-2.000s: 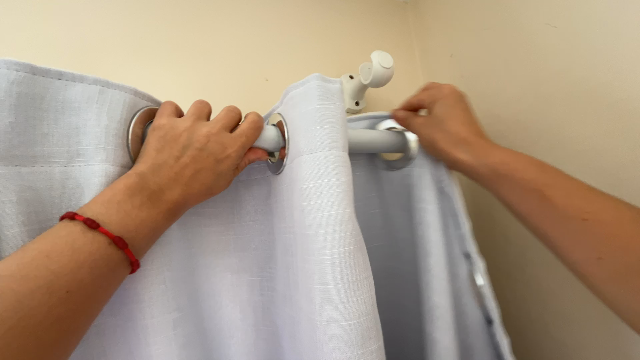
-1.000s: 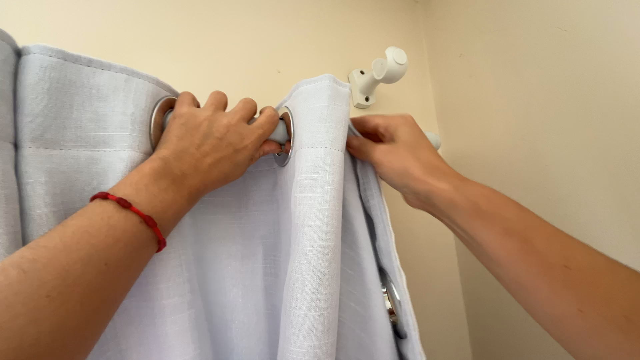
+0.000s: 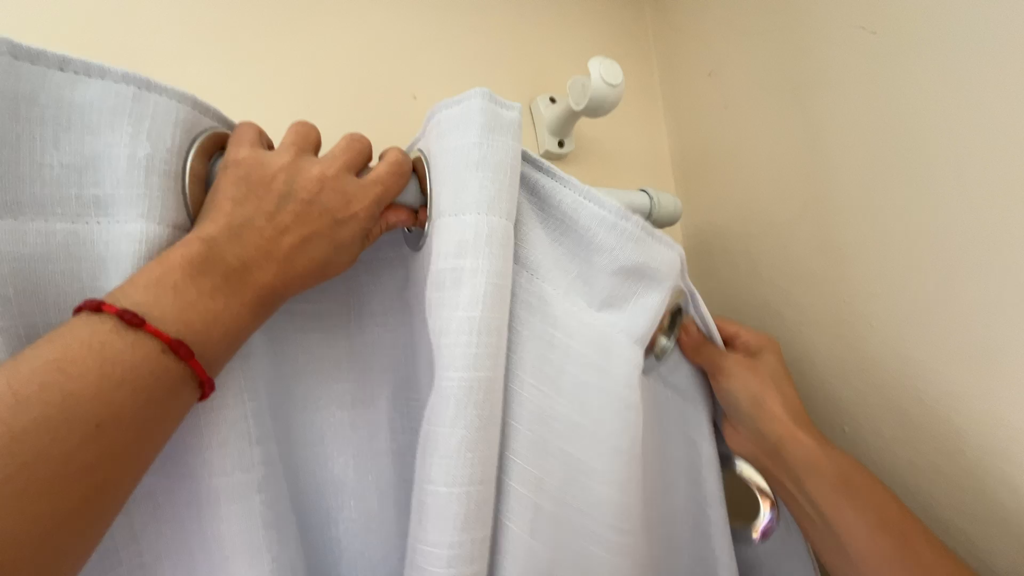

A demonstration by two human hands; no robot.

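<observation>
My left hand [image 3: 300, 204], with a red cord bracelet on its wrist, grips the grey curtain rod [image 3: 410, 192] between two metal grommets of a pale fabric curtain [image 3: 464, 344]. The rod passes through the left grommet [image 3: 192, 172] and the middle grommet [image 3: 422, 200]. Beyond the fold, the rod's capped end [image 3: 664, 207] sticks out behind the curtain's top edge. My right hand [image 3: 752, 384] pinches the curtain at its right side, beside a slightly blurred grommet [image 3: 664, 332] that is off the rod. Another grommet [image 3: 752, 500] hangs lower, near my right wrist.
A white wall bracket [image 3: 572, 108] with a cup-shaped holder is fixed to the beige wall, above the rod's end and apart from it. The room's corner runs down just right of the bracket, with the side wall [image 3: 864, 200] beyond.
My right hand has moved down and to the right from the rod, drawing the curtain's side along. A grommet around the rod near its end two seconds ago is off it now. My left hand keeps its grip.
</observation>
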